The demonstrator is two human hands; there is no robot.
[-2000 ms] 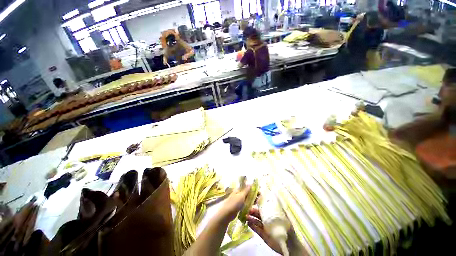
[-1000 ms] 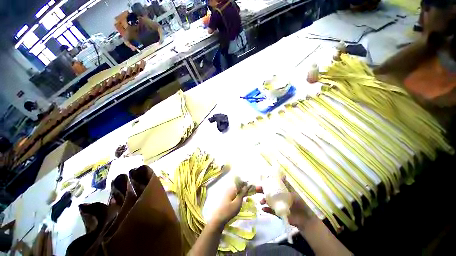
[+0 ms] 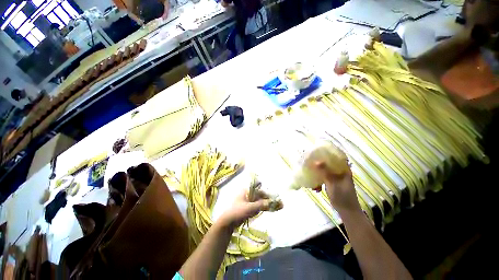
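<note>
My left hand (image 3: 249,206) is in front of my body and holds the end of a yellow strap (image 3: 255,188), with its length hanging down below the hand. My right hand (image 3: 330,170) is to its right, shut on a whitish glue bottle (image 3: 321,156); the bottle is blurred and lies over the near end of the strap row. A loose pile of yellow straps (image 3: 201,180) lies left of my left hand. A spaced row of straps (image 3: 377,142) lies at right, ends hanging over the near edge.
A blue tray (image 3: 298,98) with a white pot (image 3: 300,74), a crumpled black lump (image 3: 234,115) and large tan panels (image 3: 164,123) lie across the table. Brown leather pieces (image 3: 139,229) stand at near left. A dense strap heap (image 3: 427,98) lies at far right.
The view has tilted down. My right hand has lifted the bottle and turned it toward the left; before, its nozzle pointed down toward me. My hands have moved apart.
</note>
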